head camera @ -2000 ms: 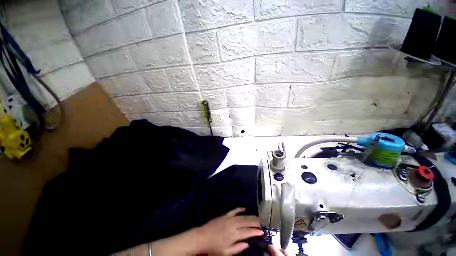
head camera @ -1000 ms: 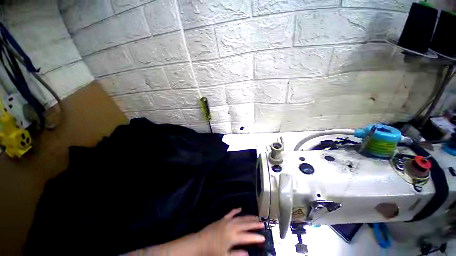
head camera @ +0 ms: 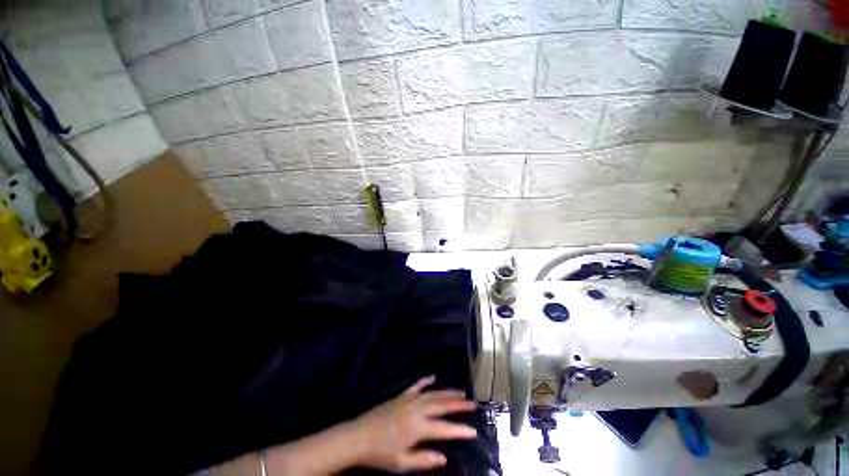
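Observation:
Black fabric (head camera: 251, 344) lies in a large heap left of the sewing machine and runs under the left end of its off-white head (head camera: 633, 344). My left hand (head camera: 414, 429) lies on the fabric with its fingers spread, their tips close to the needle area. The presser foot and needle (head camera: 491, 409) are small and partly hidden by the machine head. My right hand is not in view.
A blue-green container (head camera: 687, 265) and a red-topped knob (head camera: 759, 302) are on the machine. A smartphone (head camera: 628, 423) and blue-handled snips (head camera: 690, 430) lie under the arm. A screwdriver (head camera: 375, 204) stands by the brick wall. Black thread cones (head camera: 759, 67) are at upper right.
The right hand's fingers, seen near the needle two seconds ago, are out of view. The fabric has shifted back beside the machine head, covering more white table. My left hand stays on it.

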